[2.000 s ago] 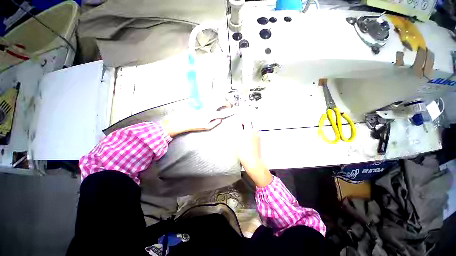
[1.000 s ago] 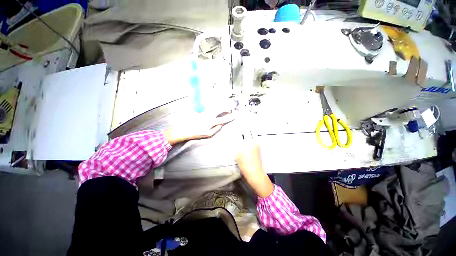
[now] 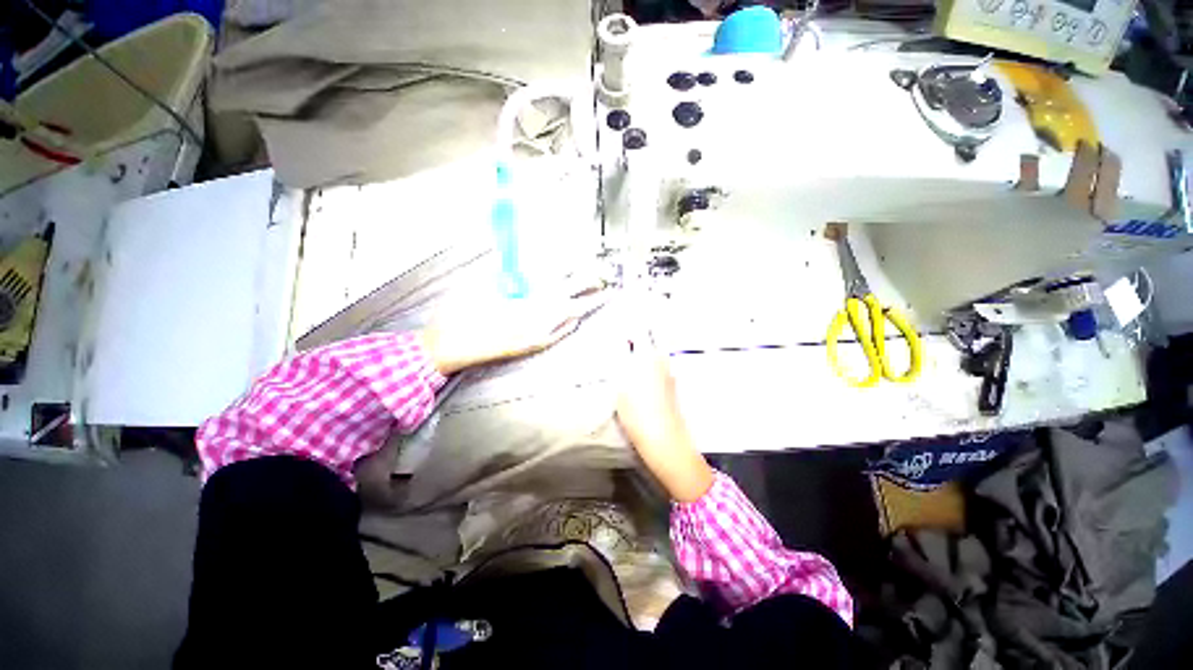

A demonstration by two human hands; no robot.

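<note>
A grey-brown cloth piece (image 3: pixel 523 412) lies on the white machine table's front edge and hangs toward my lap. My left hand (image 3: pixel 517 330) lies on the cloth, fingers pointing at the needle area. My right hand (image 3: pixel 644 386) lies at the cloth's right edge, just in front of the needle area; its fingers are washed out by glare. Whether either hand pinches the cloth does not show. The presser foot area (image 3: pixel 628 266) is just beyond my fingertips and overexposed. The white sewing machine (image 3: pixel 798 144) extends to the right.
Yellow-handled scissors (image 3: pixel 873 343) lie right of the needle, with a small black tool (image 3: pixel 994 370) farther right. A light-blue strip (image 3: pixel 508 236) stands left of the needle. More cloth lies beyond the table (image 3: pixel 380 242) and in a heap (image 3: pixel 1047 537) at lower right. A white board (image 3: pixel 183 301) is left.
The cloth under my hands has shifted and refolded; its left dark edge sits closer in, and a seam line now shows across it. My hands stay in nearly the same place.
</note>
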